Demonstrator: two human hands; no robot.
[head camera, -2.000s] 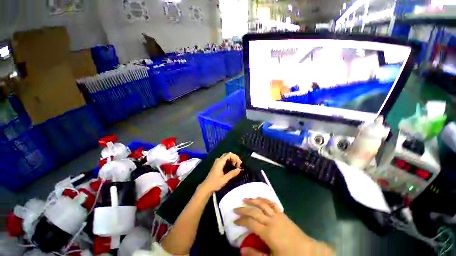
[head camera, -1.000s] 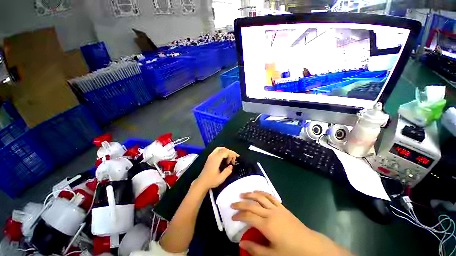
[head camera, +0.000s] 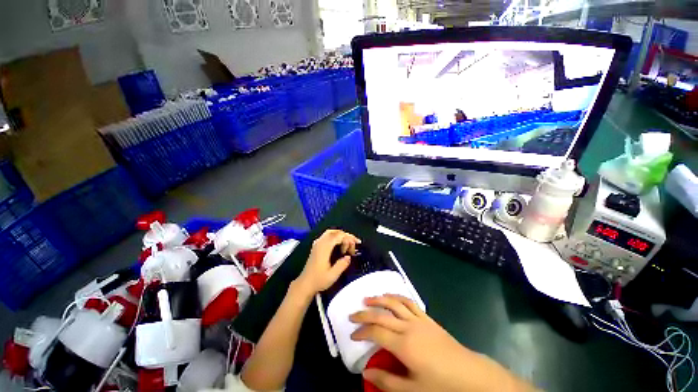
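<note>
A white security camera (head camera: 353, 316) lies at the near edge of the green desk, its black lens end pointing away from me and its red end towards me. A slim white antenna shows on each side. My left hand (head camera: 327, 260) is curled around the black end; part of its grip is hidden. My right hand (head camera: 402, 333) rests over the white body, with the thumb on the red end. The monitor (head camera: 490, 103) shows a picture of blue crates and a pale wall.
Cameras with red ends (head camera: 164, 337) are heaped at the left. A keyboard (head camera: 440, 230), two small round white cameras (head camera: 494, 204), a bottle (head camera: 549, 205), a paper sheet (head camera: 545, 268), a mouse (head camera: 565, 315) and a power supply (head camera: 618, 236) stand on the desk. A blue crate (head camera: 331, 178) is behind.
My view has shifted slightly, and the monitor picture has shifted and looks sharper than two seconds ago. Both hands keep nearly the same hold on the camera.
</note>
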